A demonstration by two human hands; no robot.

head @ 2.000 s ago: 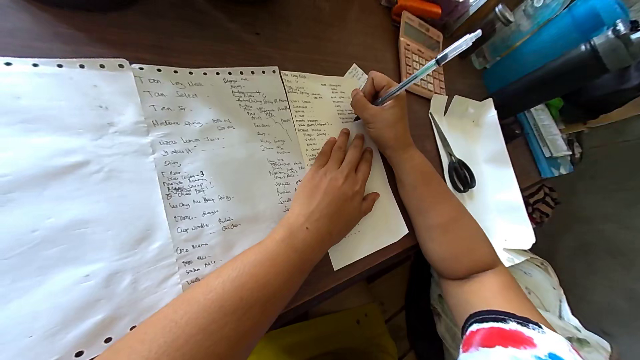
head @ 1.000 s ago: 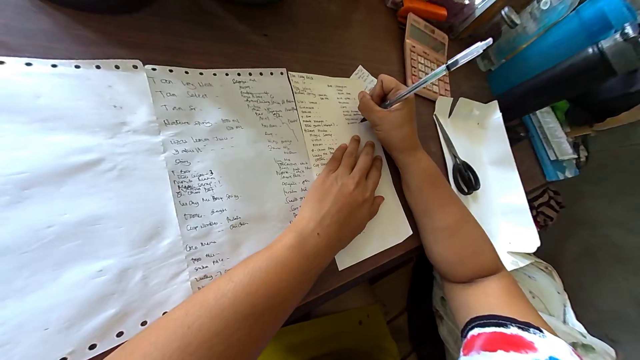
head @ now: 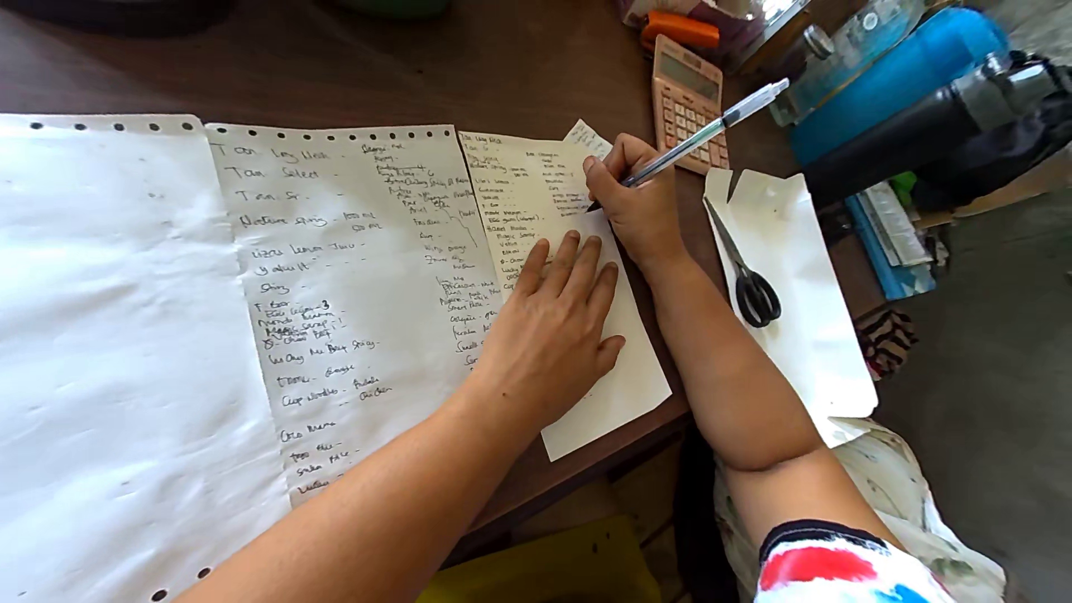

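Observation:
My right hand grips a clear ballpoint pen, its tip on the upper right part of a narrow sheet of handwritten paper. Flat on that sheet lies my left hand, palm down with the fingers somewhat spread, covering part of the writing. Left of it is a larger sheet with handwritten lists and a row of punched holes along its top edge. A small slip of paper with writing pokes out behind the narrow sheet, close to my right hand.
A pink calculator lies beyond my right hand. Black-handled scissors rest on a cut white sheet beside my right forearm. A blue bottle and a black bottle lie at upper right. A blank punched sheet covers the left side.
The pen tip and my right hand have moved slightly down the narrow sheet since the earlier frames. My left hand stays flat on the paper.

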